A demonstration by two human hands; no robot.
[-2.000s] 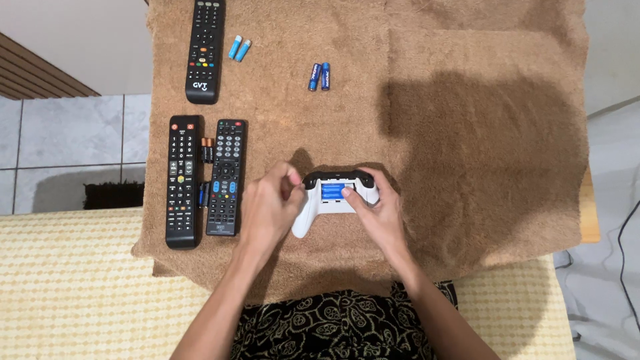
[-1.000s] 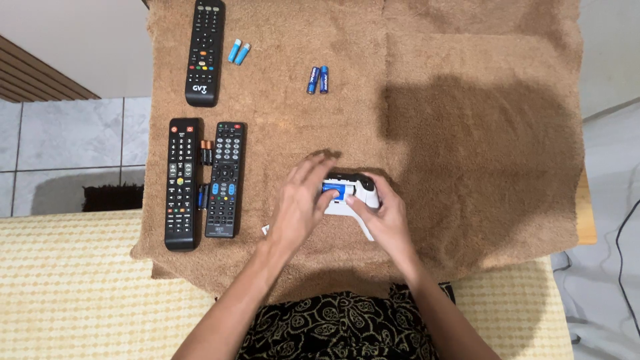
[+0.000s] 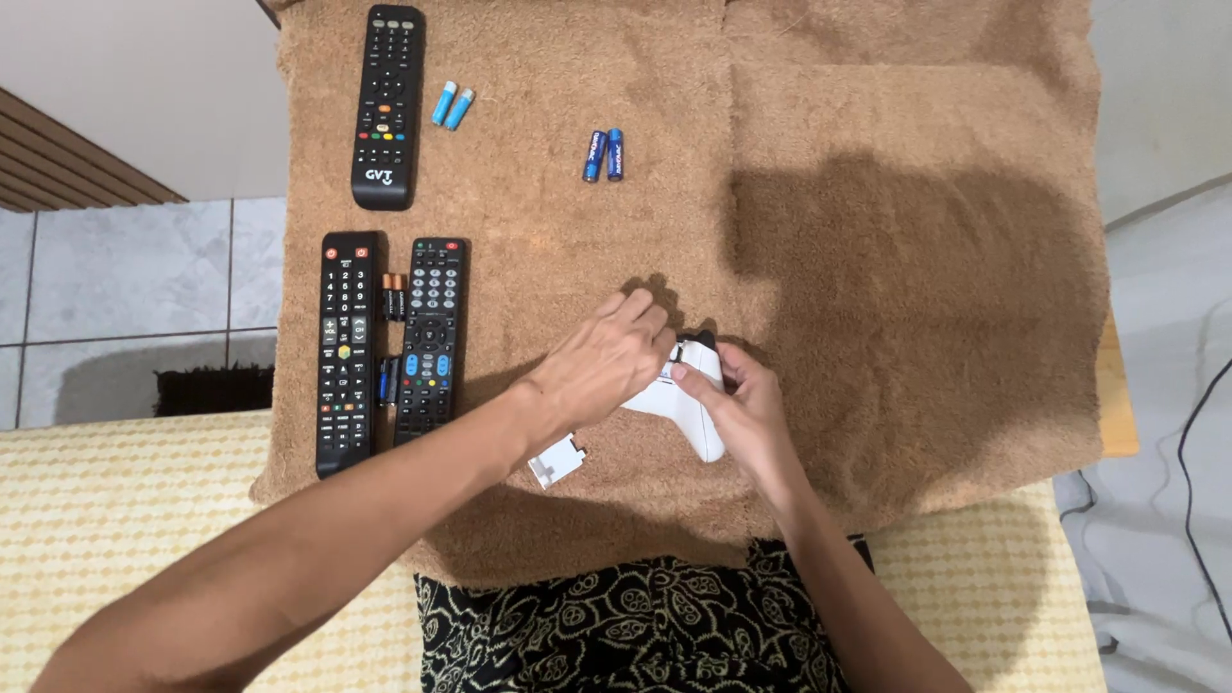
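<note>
A white game controller (image 3: 701, 423) lies back side up in my right hand (image 3: 753, 404), whose thumb rests by the battery bay. Over the controller's left part is my left hand (image 3: 616, 356), fingers curled at the bay; whether they pinch a battery is hidden. Only a sliver of blue shows in the bay. A white battery cover (image 3: 558, 461) lies on the brown towel below my left hand. Two dark blue AA batteries (image 3: 604, 156) lie side by side farther up the towel.
Three black remote controls lie at the left: one at the top (image 3: 387, 106), one below (image 3: 347, 351), another beside it (image 3: 430, 337). Copper-topped batteries (image 3: 395, 296) and blue-black ones (image 3: 388, 380) lie between the lower two. Two light blue batteries (image 3: 451, 106) sit near the top remote.
My left hand has moved from beside the controller to over its battery bay, covering most of the blue batteries seen there earlier. More of the white cover shows on the towel.
</note>
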